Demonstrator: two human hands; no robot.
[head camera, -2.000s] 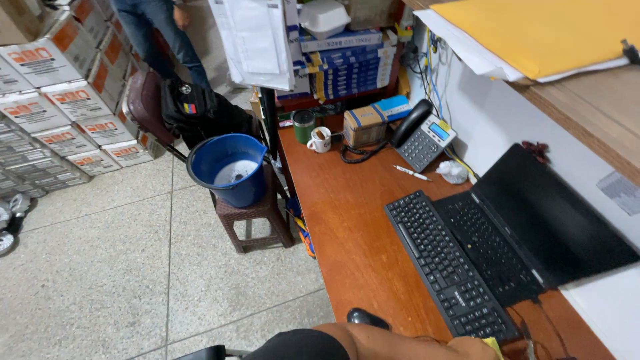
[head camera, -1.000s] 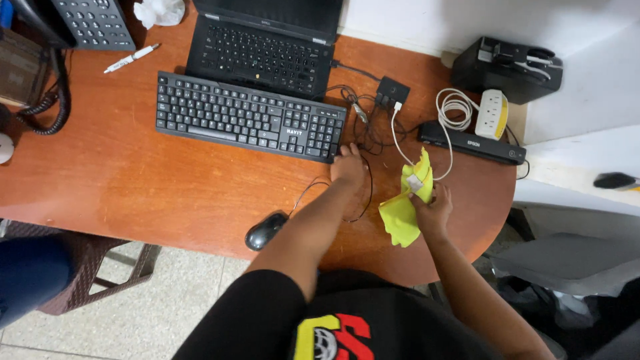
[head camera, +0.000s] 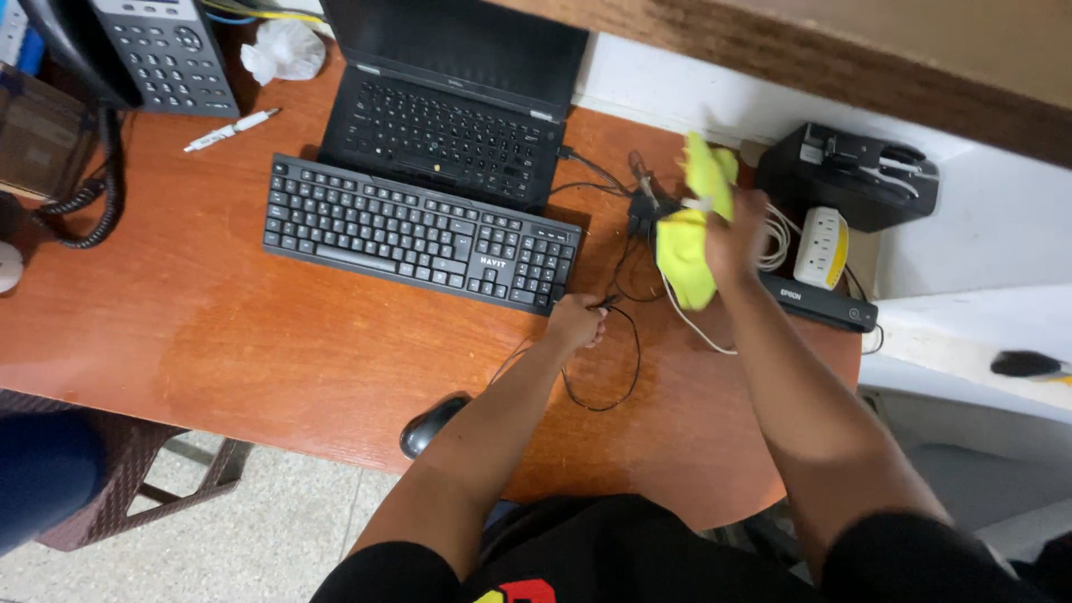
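Note:
My left hand (head camera: 579, 322) is closed on a thin black cable (head camera: 638, 356) just off the right corner of a black keyboard (head camera: 419, 234); the cable loops on the wooden desk beside it. My right hand (head camera: 735, 239), blurred, grips a yellow cloth (head camera: 688, 251) above the desk, near a black adapter (head camera: 643, 209) and tangled cables. The keyboard lies against the front of an open black laptop (head camera: 444, 126). A black mouse (head camera: 433, 425) rests near the front edge, beside my left forearm.
A black scanner (head camera: 816, 301), a white power strip (head camera: 821, 249) and a black box-shaped device (head camera: 846, 180) are at the right. Desk phone (head camera: 172, 54), pen (head camera: 232, 131) and crumpled white plastic (head camera: 285, 52) are at the left. A shelf edge (head camera: 796, 59) overhangs the back.
My right hand has moved the yellow cloth away from the front edge, toward the adapter and the back wall. My left hand now has a cable between its fingers.

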